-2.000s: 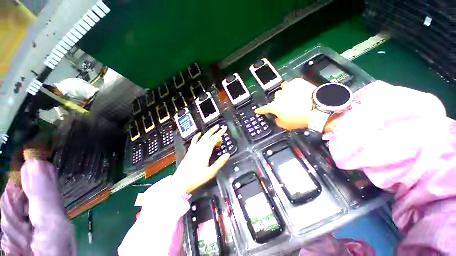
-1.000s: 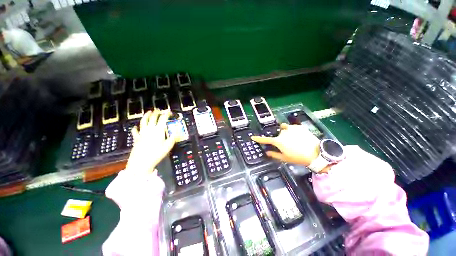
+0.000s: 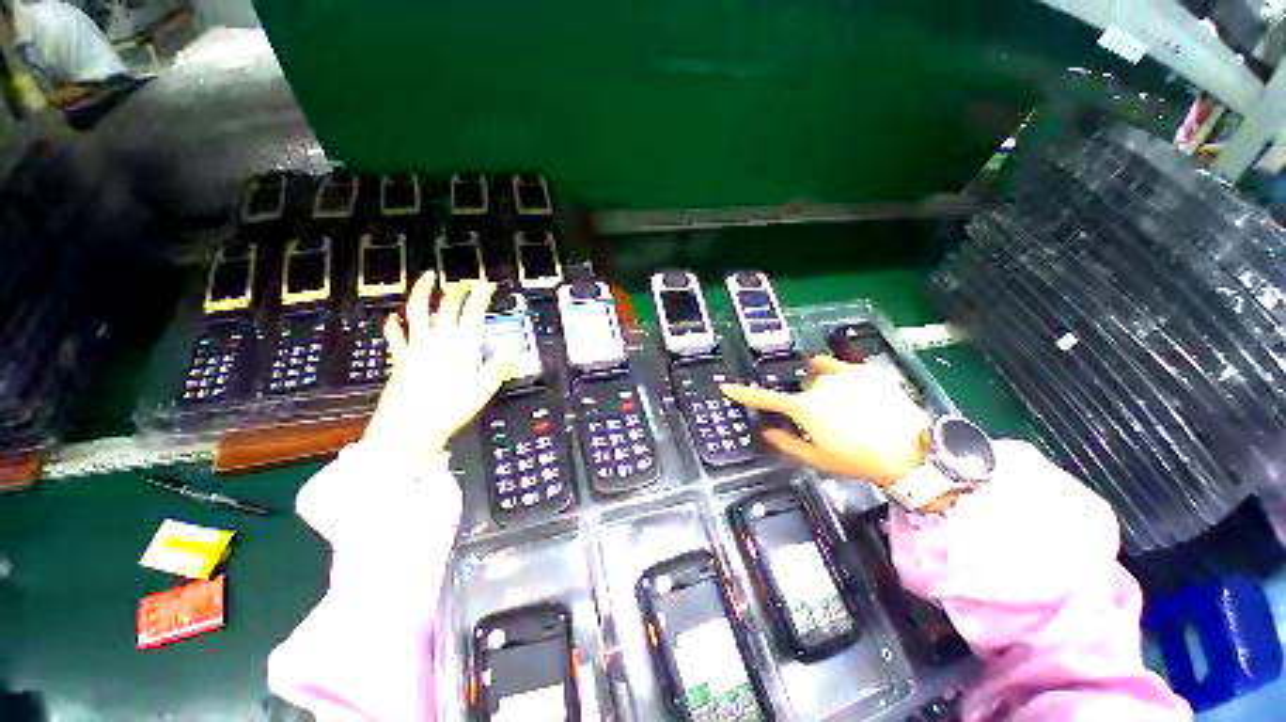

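Note:
Four open flip phones stand in the back row of a clear blister tray [image 3: 564,543]. The two left lids, one of them the lit lid [image 3: 592,332], show bright screens. The lid [image 3: 684,313] third from left has a dark screen; the rightmost lid [image 3: 760,313] shows a bluish one. My left hand [image 3: 440,370] is bare, fingers spread, at the leftmost lid and partly covering it. My right hand [image 3: 846,420], with a watch, points its index finger at the upper keys of the third keypad [image 3: 717,420]. Face-down phones [image 3: 701,649] lie in the front row.
A second phone tray [image 3: 169,416] stands back left. Stacked empty trays [image 3: 1114,310] rise at the right, others at far left. A yellow packet [image 3: 186,549], an orange-red rectangle [image 3: 181,612] and a thin dark stick [image 3: 207,492] lie left. A blue container [image 3: 1213,642] is low right.
The view has turned and shifted. My left hand has moved from the keypads to the leftmost lid. The second and rightmost screens, dark earlier, are now lit. My right finger remains at the third keypad.

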